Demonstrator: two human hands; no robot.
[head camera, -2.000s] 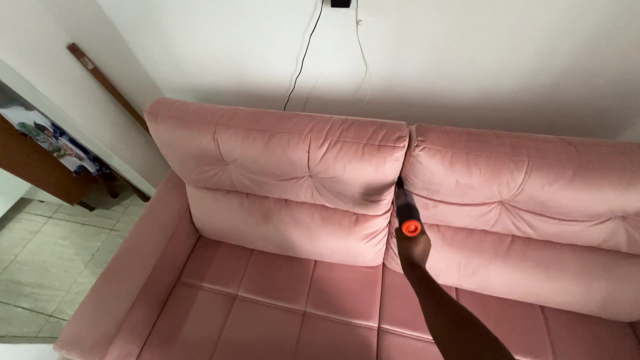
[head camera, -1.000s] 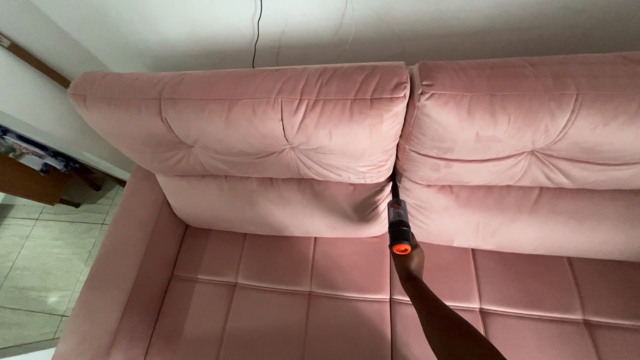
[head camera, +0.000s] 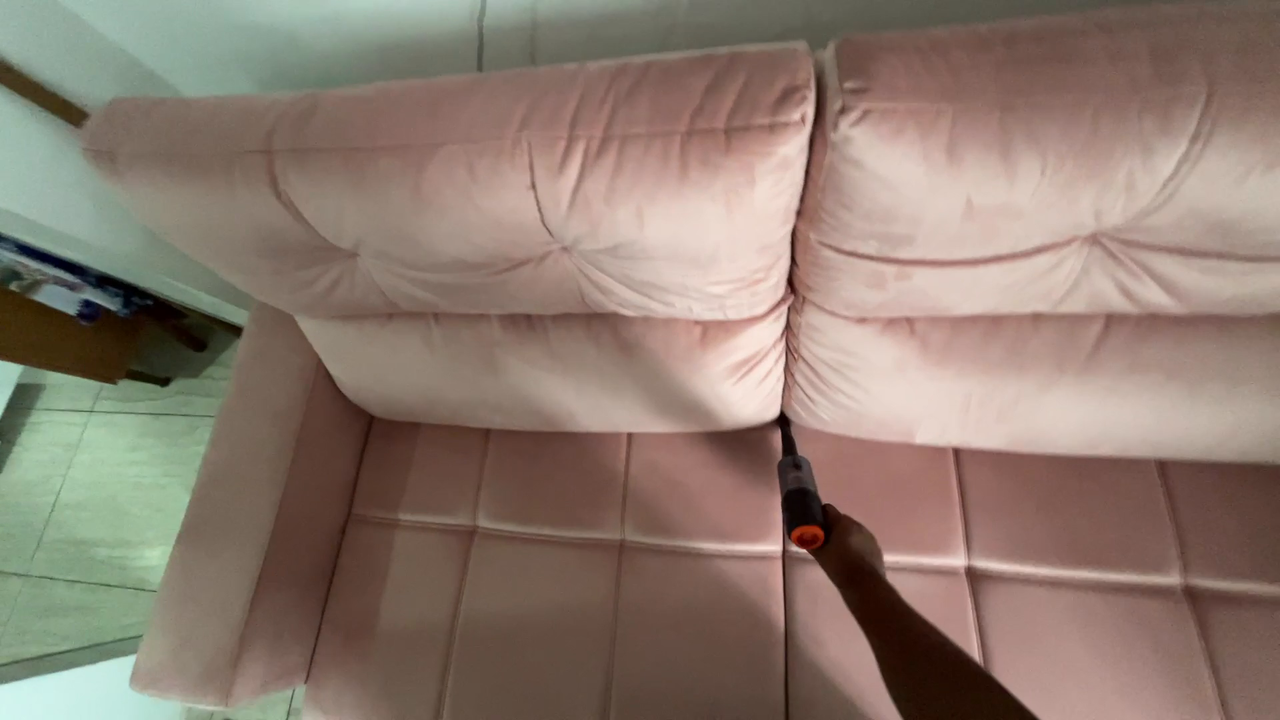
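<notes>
My right hand (head camera: 852, 545) grips a handheld vacuum cleaner (head camera: 800, 500) with a dark body, a clear section and an orange ring at its rear end. Its narrow dark nozzle points away from me, its tip at the bottom of the gap between the left back cushion (head camera: 560, 200) and the right back cushion (head camera: 1040, 200), where they meet the seat (head camera: 700, 600) of a pink velvet sofa. The fingers around the handle are mostly hidden. My left hand is out of view.
The sofa's padded armrest (head camera: 220, 520) stands at the left. Beyond it are a tiled floor (head camera: 110, 490) and a piece of wooden furniture (head camera: 60, 335) with patterned cloth or items on it. A dark cable (head camera: 481, 35) hangs on the wall behind the sofa.
The vacuum in my right hand has moved down along the gap between the back cushions, from about mid-height to the seat. The view has shifted nearer and lower.
</notes>
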